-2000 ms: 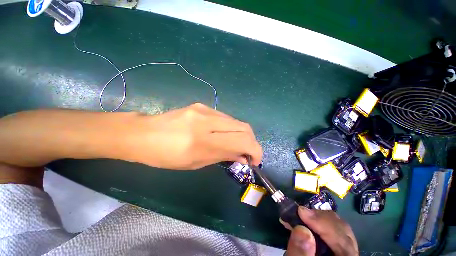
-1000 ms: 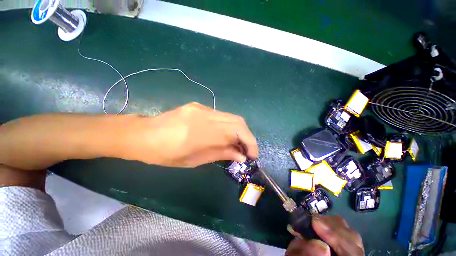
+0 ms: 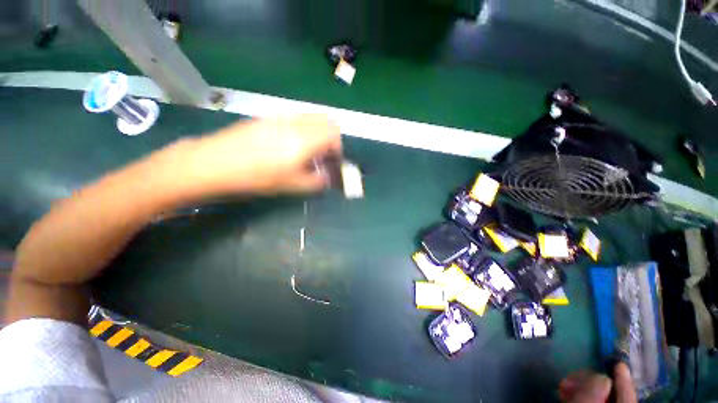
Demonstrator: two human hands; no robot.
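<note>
My left hand (image 3: 295, 155), blurred, is raised over the bench near the pale rail. Its fingers hold a black housing (image 3: 327, 171) with a yellow-edged battery (image 3: 352, 181) hanging at its right. Tweezers cannot be made out. My right hand (image 3: 596, 387), cut off by the bottom edge, holds the dark soldering iron (image 3: 618, 360) at the blue tray (image 3: 605, 303); the iron's tip is too blurred to tell. Thin solder wire (image 3: 302, 240) stands out below my left hand, its end curling right.
A pile of black housings (image 3: 494, 282) and yellow-edged batteries (image 3: 466, 291) lies right of centre. Behind it is the round fan guard (image 3: 555, 185). The solder spool (image 3: 122, 104) is upper left. Beyond the pale rail (image 3: 394, 130), a unit (image 3: 342, 61) lies on the green belt. Striped tape (image 3: 146, 348) marks the near edge.
My left hand has lifted the unit away from the near bench toward the rail. My right hand has moved the iron right to the blue tray. The view has shifted, showing the belt.
</note>
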